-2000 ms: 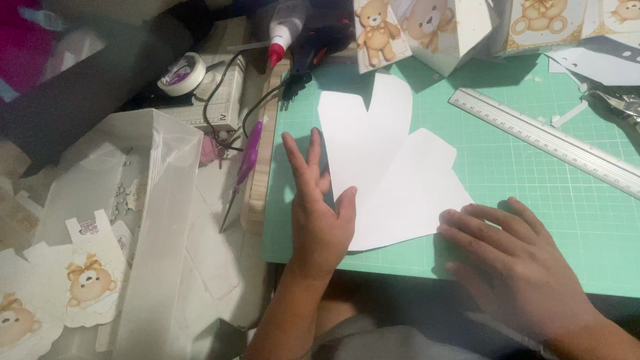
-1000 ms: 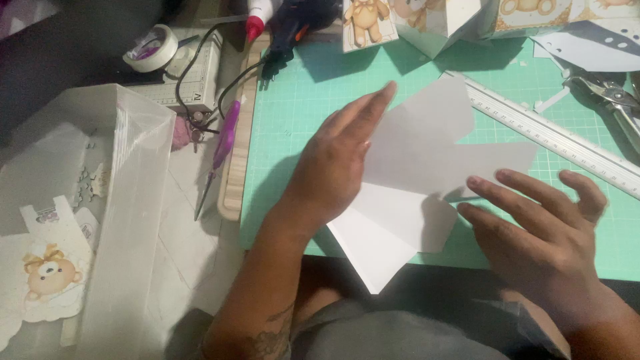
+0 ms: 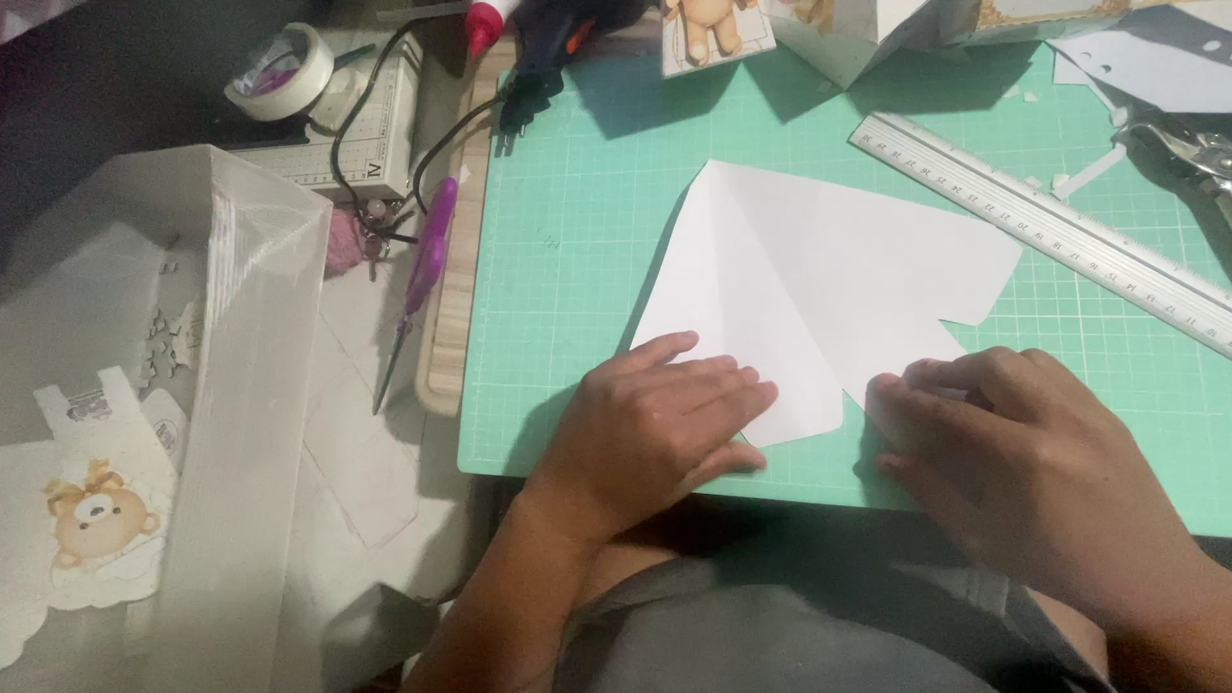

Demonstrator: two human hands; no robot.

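A creased white paper cutout [image 3: 808, 260] with tabs and notches lies on the green cutting mat [image 3: 577, 231]. My left hand [image 3: 664, 414] rests on its lower left part, fingers extended and pressed on the sheet. At the sheet's lower right edge is my right hand [image 3: 982, 423], its fingers bent together; whether they pinch a paper tab is hidden. Up and to the right of the cutout, a metal ruler [image 3: 1039, 221] lies slanted on the mat.
Left of the mat are purple-handled scissors [image 3: 430, 250], a wooden board [image 3: 452, 327], a roll of tape [image 3: 281, 82] and a translucent plastic bin [image 3: 250, 385] with bear-printed paper [image 3: 96, 520]. Behind stand a red-tipped glue bottle [image 3: 484, 24], a black corded tool [image 3: 549, 38] and bear-printed paper boxes [image 3: 866, 38]. Metal pliers-like tool [image 3: 1179, 144] lies right.
The white cutout has been turned, and it now lies flatter on the mat with its tabs toward the lower right. My left hand has come down onto it from a raised position.
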